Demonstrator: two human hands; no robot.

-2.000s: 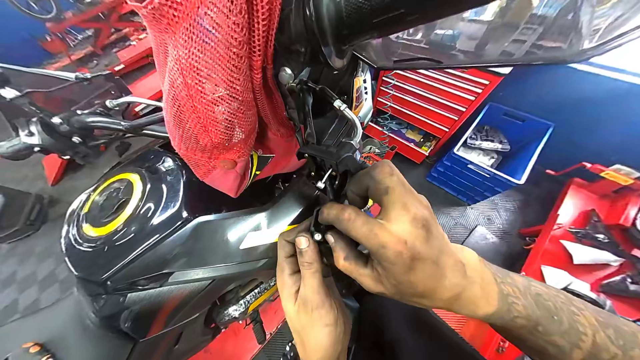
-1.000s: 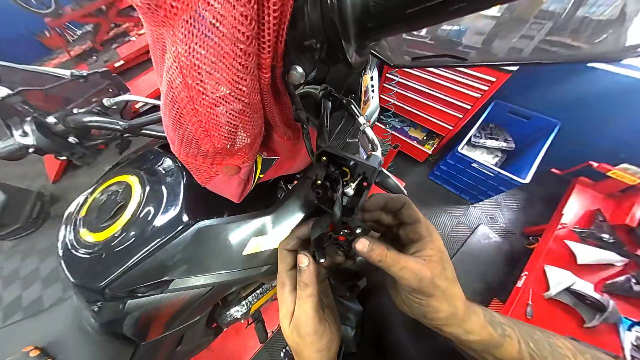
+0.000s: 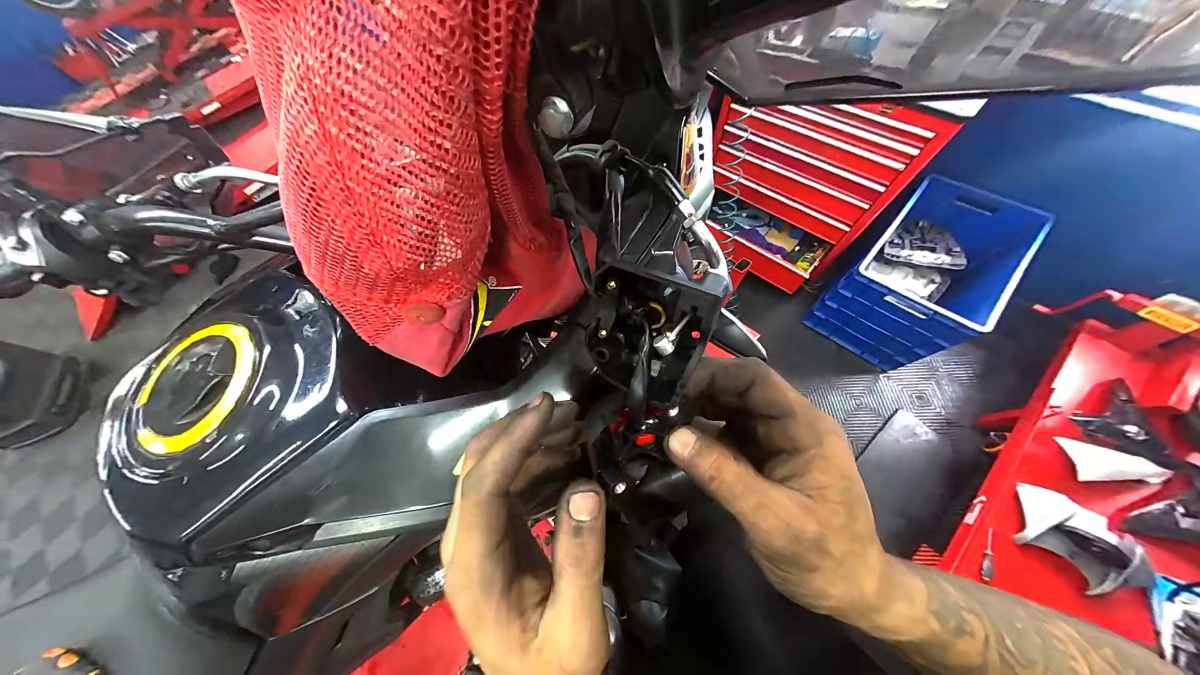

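An opened black plastic switch housing (image 3: 666,328) with wires inside sits beside the motorcycle's front end. Below it, joined by dark wires, is a small black part with red pieces (image 3: 643,439). My right hand (image 3: 787,487) holds that part at its right edge, thumb in front and fingers behind. My left hand (image 3: 530,544) is spread at the left of the part, thumb raised and apart from the fingers; nothing shows in its grip. The black fuel tank (image 3: 309,375) with a yellow ring lies to the left. A red mesh cover (image 3: 394,169) hangs above it.
A red tool chest (image 3: 834,159) stands behind, with a coiled hose before it. Blue crates (image 3: 937,309) holding metal parts are at the right. A red tray (image 3: 994,525) at the lower right carries fairing pieces. A clear windscreen (image 3: 872,56) crosses the top right; another motorcycle's handlebar (image 3: 187,220) is at the left.
My right hand has moved down from the housing, whose inside now shows. My left hand has opened away from the small part it was at one second ago.
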